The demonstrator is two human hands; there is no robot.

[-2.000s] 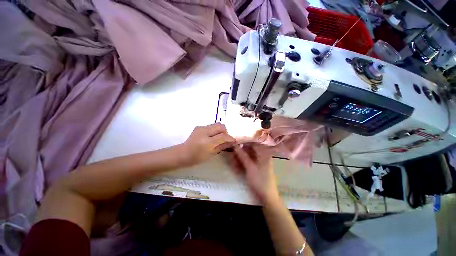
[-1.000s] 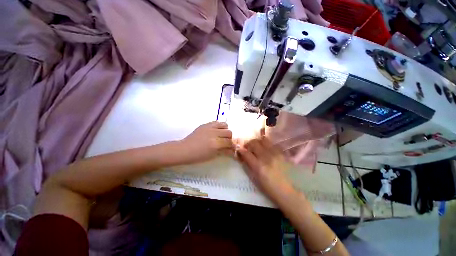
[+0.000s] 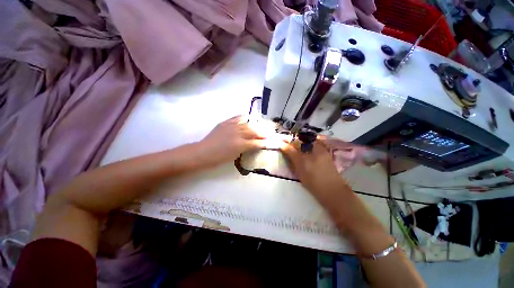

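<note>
My left hand [image 3: 232, 139] lies left of the needle area, its fingertips on the cloth edge in the lamp glare. My right hand [image 3: 310, 160] lies just below the presser foot area, its fingers on the same cloth. The dusty-pink garment piece [image 3: 352, 157] shows right of my right hand, under the machine arm. The presser foot and needle [image 3: 297, 133] are partly washed out by glare. The white lockstitch machine [image 3: 377, 84] has a lit display. My fingers and the glare hide most of the seam.
A large pink garment pile [image 3: 73, 73] covers the table's left and far side. A red basket [image 3: 417, 25] stands behind the machine. A thin hand tool [image 3: 401, 224] and loose threads lie at the bed's right end. The white table's [image 3: 225, 197] front edge is chipped.
Both hands have moved away from me, closer to the needle, with the cloth. The dark-outlined bed slide now shows below them. The machine appears shifted slightly right in view.
</note>
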